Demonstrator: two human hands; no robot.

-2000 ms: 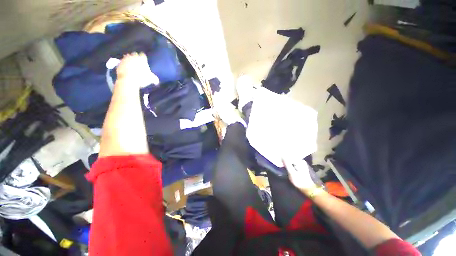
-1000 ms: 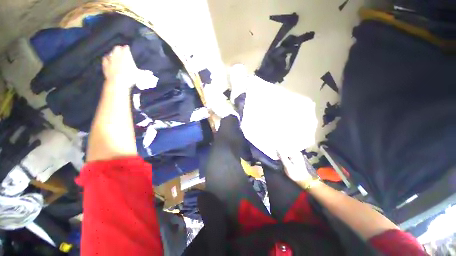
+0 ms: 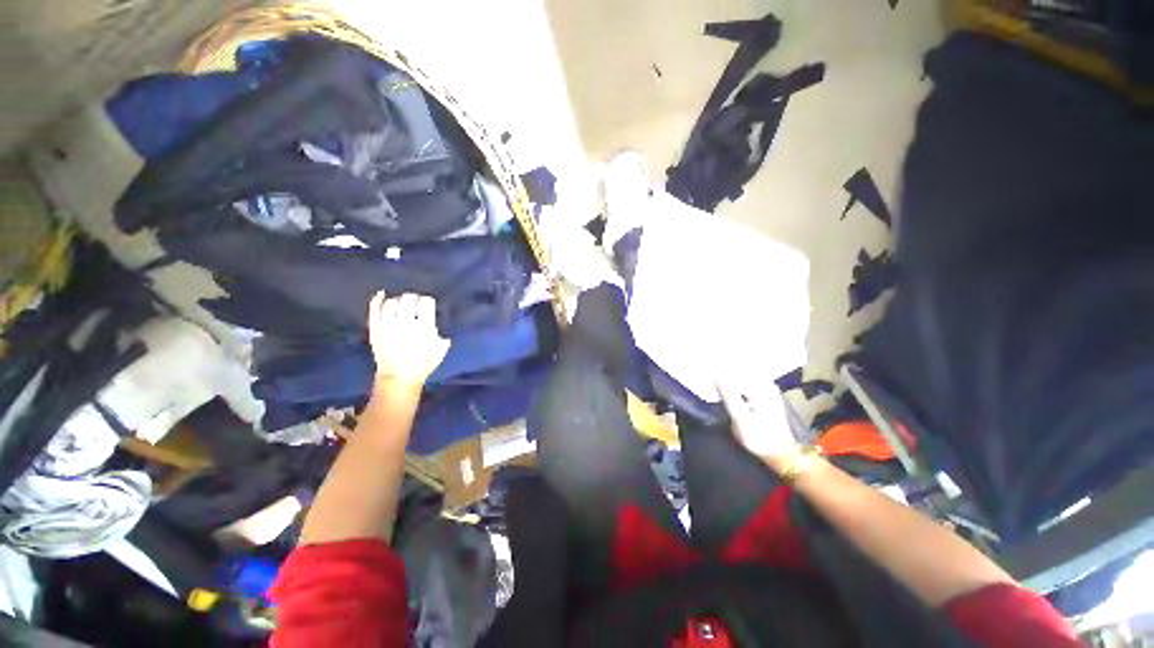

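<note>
My left hand (image 3: 405, 339) is at the near part of a pile of navy and black cloth (image 3: 291, 272), fingers curled over a dark piece. The pile fills a round wicker basket (image 3: 487, 146) with a pale woven rim. My right hand (image 3: 759, 424) holds the lower edge of a stiff white paper sheet (image 3: 718, 298) in front of my right leg. Some dark cloth shows just under the sheet; whether my hand holds it too, I cannot tell.
Dark scraps (image 3: 734, 133) lie on the pale floor ahead. Navy cloth (image 3: 1025, 279) hangs at the right. A cardboard box (image 3: 475, 471) stands below the basket. White rolled cloth (image 3: 76, 506) and dark heaps are at the left. An orange-red thing (image 3: 864, 439) lies near my right wrist.
My left hand has moved from the far part of the pile back towards me. Pieces in the basket have shifted, and pale and grey ones now show. My right hand still holds the sheet.
</note>
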